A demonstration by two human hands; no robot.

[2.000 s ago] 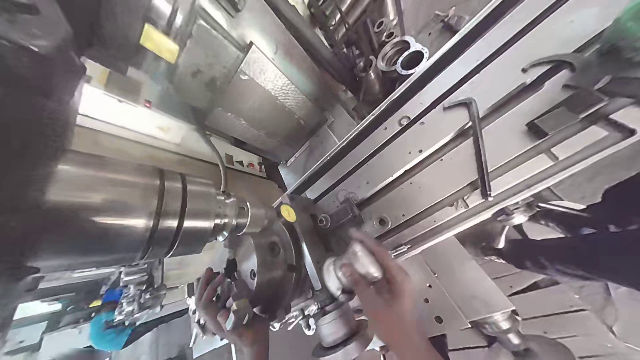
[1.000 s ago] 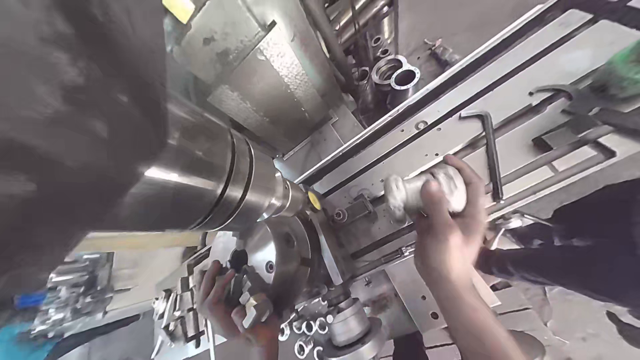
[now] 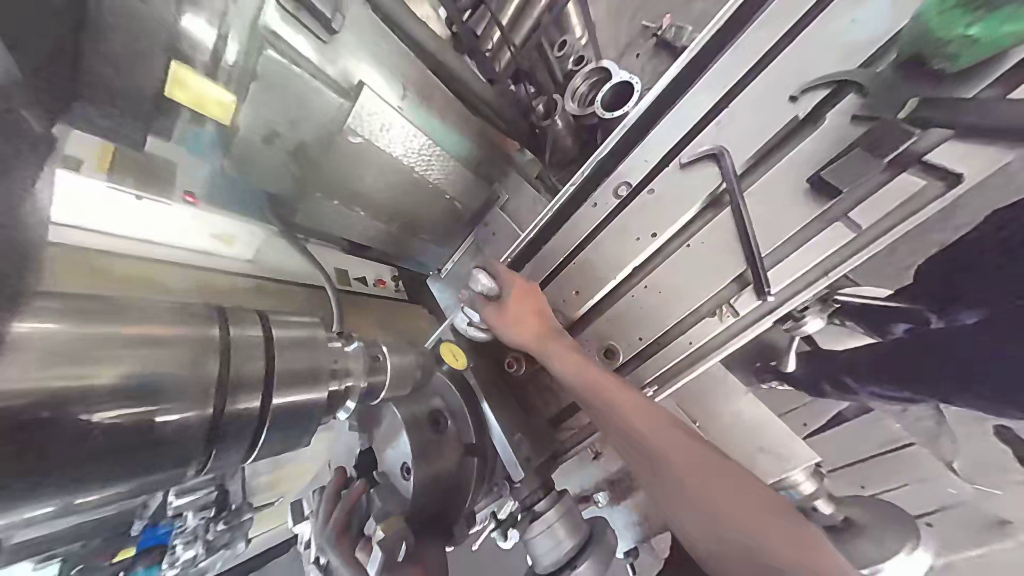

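My right hand point(image 3: 516, 312) is closed around a shiny, rounded metal piece point(image 3: 482, 284), over the near end of the slotted machine table and beside a yellow round tag point(image 3: 453, 355). Below and left, my left hand point(image 3: 344, 512) is at the side of a round metal chuck point(image 3: 428, 448), near a small metal part point(image 3: 392, 544); whether its fingers grip anything is unclear. The large cylindrical spindle head point(image 3: 144, 376) points at the chuck from the left. A bent hex key point(image 3: 740, 216) lies on the slotted table point(image 3: 672, 256).
A C-shaped spanner point(image 3: 832, 80), a dark metal block point(image 3: 860, 160) and a green item point(image 3: 960, 32) lie at the table's far right. Metal rings point(image 3: 618, 94) are beyond its edge. A person's dark-clothed legs point(image 3: 920, 320) are at the right. A cable point(image 3: 316, 264) hangs above the spindle head.
My right hand, holding the metal piece, went from beside the chuck out over the table, then back leftward to the table's near end. My left hand stays beside the chuck.
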